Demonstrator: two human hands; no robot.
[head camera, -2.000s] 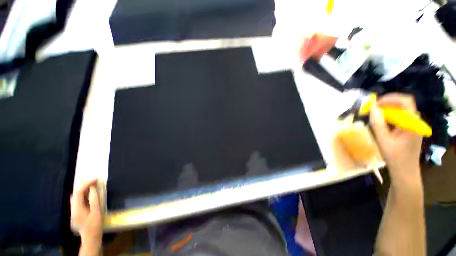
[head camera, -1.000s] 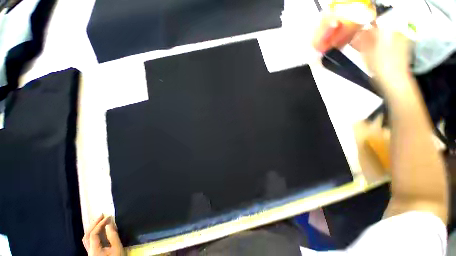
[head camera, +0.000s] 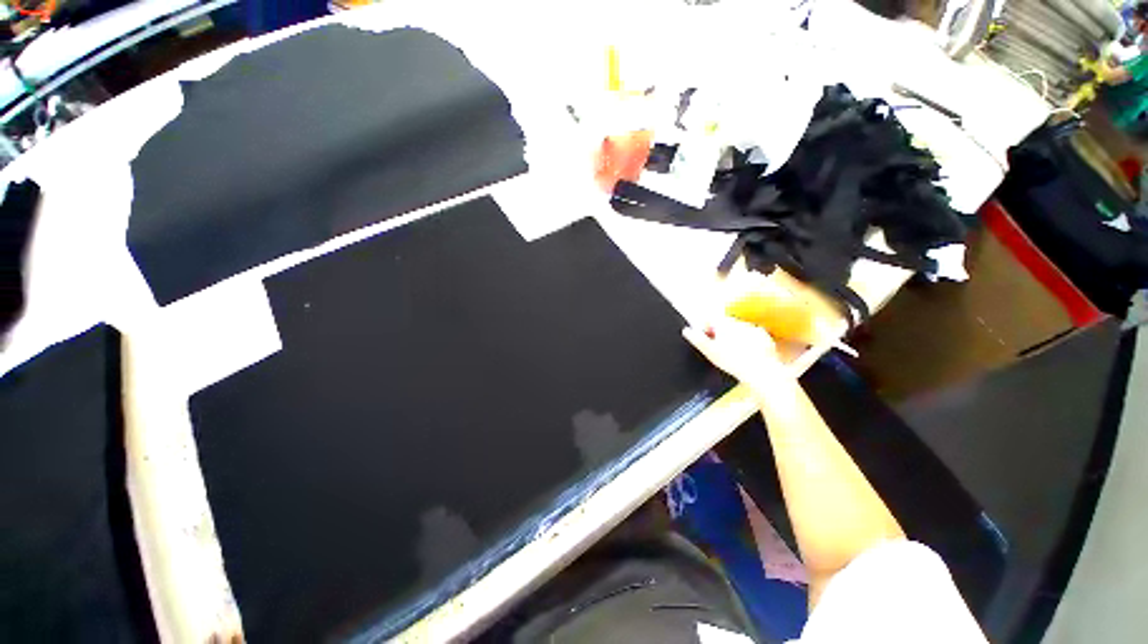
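A black notched panel (head camera: 428, 377) lies flat before me, with a shiny pale band along its front edge and two small dark grey patches (head camera: 597, 437) near that edge. My right hand (head camera: 745, 352) is at the panel's right corner, against the orange squeeze bottle (head camera: 770, 315); whether its fingers grip the bottle is unclear. The bottle's pale nozzle points right. The reddish glue pot (head camera: 623, 160) stands farther back, with the yellow brush handle (head camera: 614, 69) upright above it. Only a possible trace of my left hand shows at the bottom-left edge, too cut off to read.
A curved black panel (head camera: 327, 151) lies at the back. A black panel stack (head camera: 57, 491) is at left. Tangled black offcuts (head camera: 844, 189) lie at right, with cardboard (head camera: 816, 306) under the bottle. A brown box (head camera: 969, 315) stands beyond the table's right edge.
The view has turned and shows more to the right. My right hand has left the glue pot area and come down to the bottle. The yellow brush it held earlier is out of the hand.
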